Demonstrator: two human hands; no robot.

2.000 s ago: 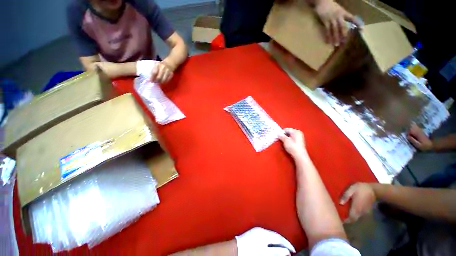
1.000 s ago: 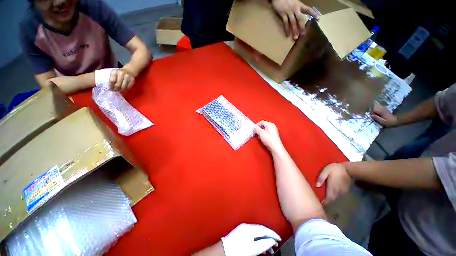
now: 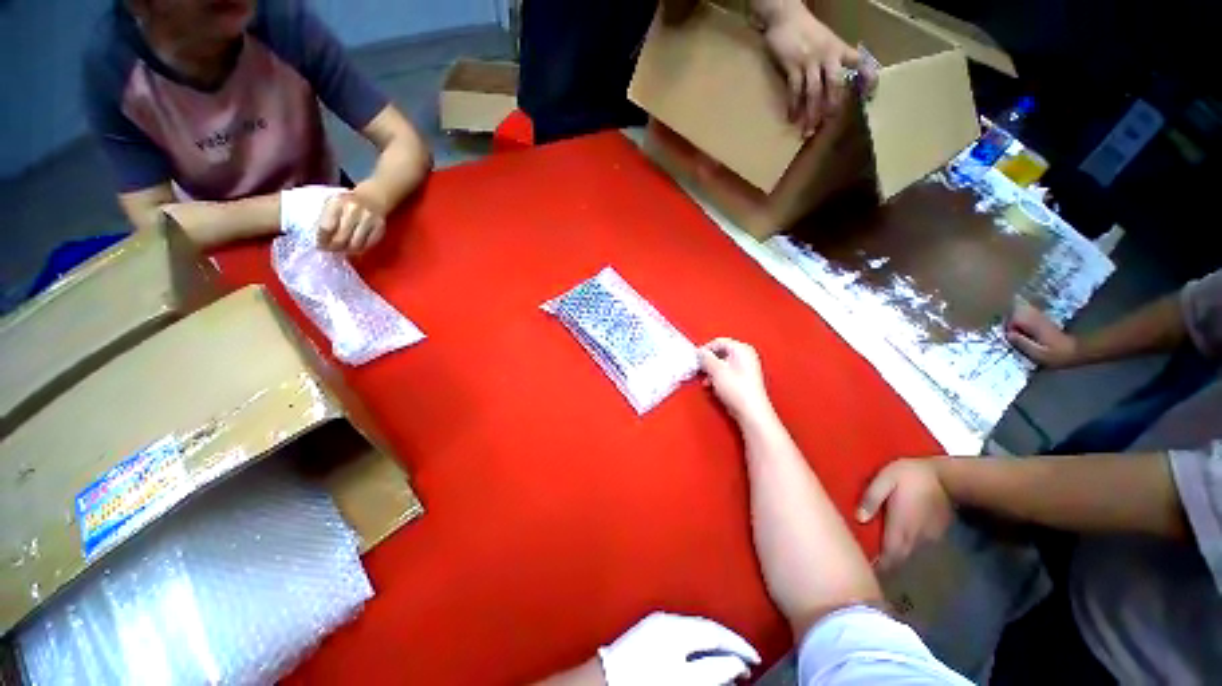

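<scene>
A bagged part (image 3: pixel 619 335), a clear bubble bag with a dark dotted core, lies flat on the red table cover (image 3: pixel 536 496). My bare right hand (image 3: pixel 733 374) reaches forward and pinches the near right end of the bag between thumb and fingertips. My left hand (image 3: pixel 680 651) wears a white glove and rests at the table's near edge, at the bottom of the picture. It holds nothing visible; a dark gap shows between its thumb and fingers.
Bubble bags (image 3: pixel 201 583) spill from a cardboard carton (image 3: pixel 174 442) at left. A person (image 3: pixel 241 121) across holds a limp bubble bag (image 3: pixel 342 302). Another's hand (image 3: pixel 808 60) grips an open carton (image 3: pixel 724 101) over a white-patched board (image 3: pixel 938 255). Another hand (image 3: pixel 911 509) rests at the table's right edge.
The view shifted left, then slightly back. My right hand stays on the bag's end, and the bag keeps its place on the table. My left hand stays at the near edge.
</scene>
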